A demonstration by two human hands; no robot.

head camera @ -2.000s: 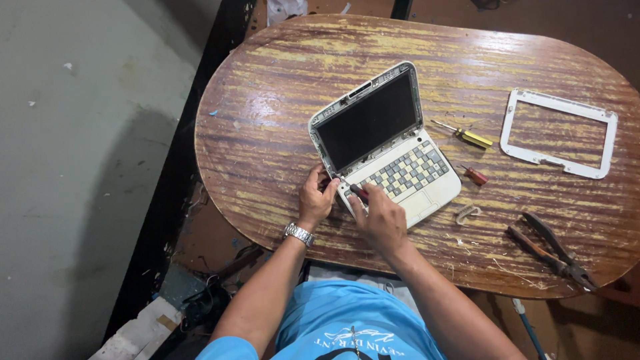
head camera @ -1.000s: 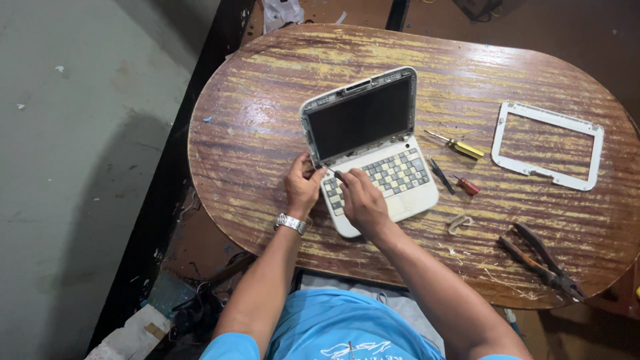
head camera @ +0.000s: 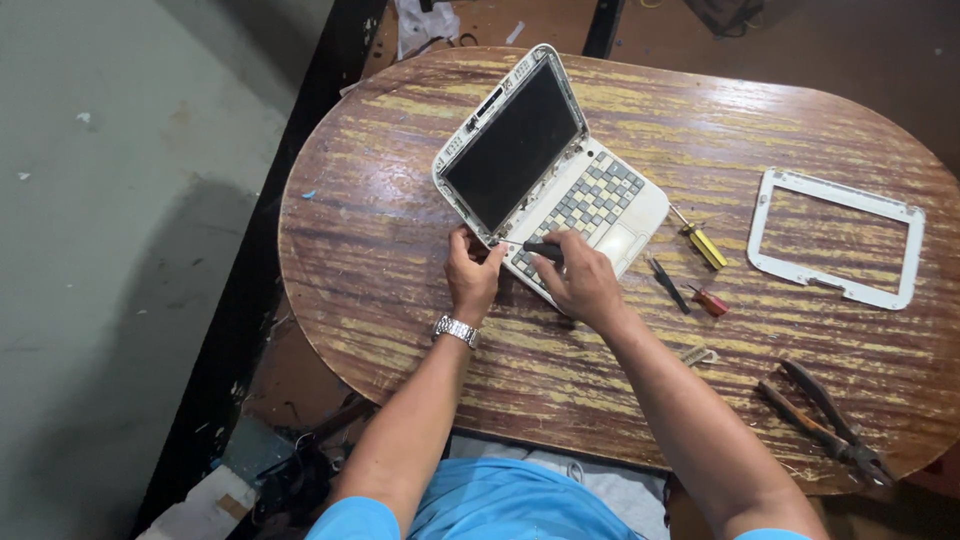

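A small white laptop point(head camera: 634, 217) stands unfolded on the wooden table, its dark screen point(head camera: 517, 146) without the front frame and the metal parts around it bare. My right hand point(head camera: 583, 281) grips a black-handled screwdriver point(head camera: 544, 250) over the keyboard, the shaft reaching the screen's lower left corner near the hinge. At that same corner my left hand point(head camera: 472, 274), with a metal watch on the wrist, holds the laptop's edge between thumb and fingers. The screwdriver's tip is too small to make out.
Right of the laptop lie a yellow-handled screwdriver point(head camera: 703, 247), black tweezers point(head camera: 669, 285), a short red-handled screwdriver point(head camera: 709, 301) and a small pale piece point(head camera: 699, 355). The white screen bezel point(head camera: 832, 283) is farther right, and worn pliers point(head camera: 836, 435) rest near the table's front right edge.
The laptop has turned on the table, its screen side now slanting up to the right more steeply than one second ago. Both hands have stayed at its hinge corner.
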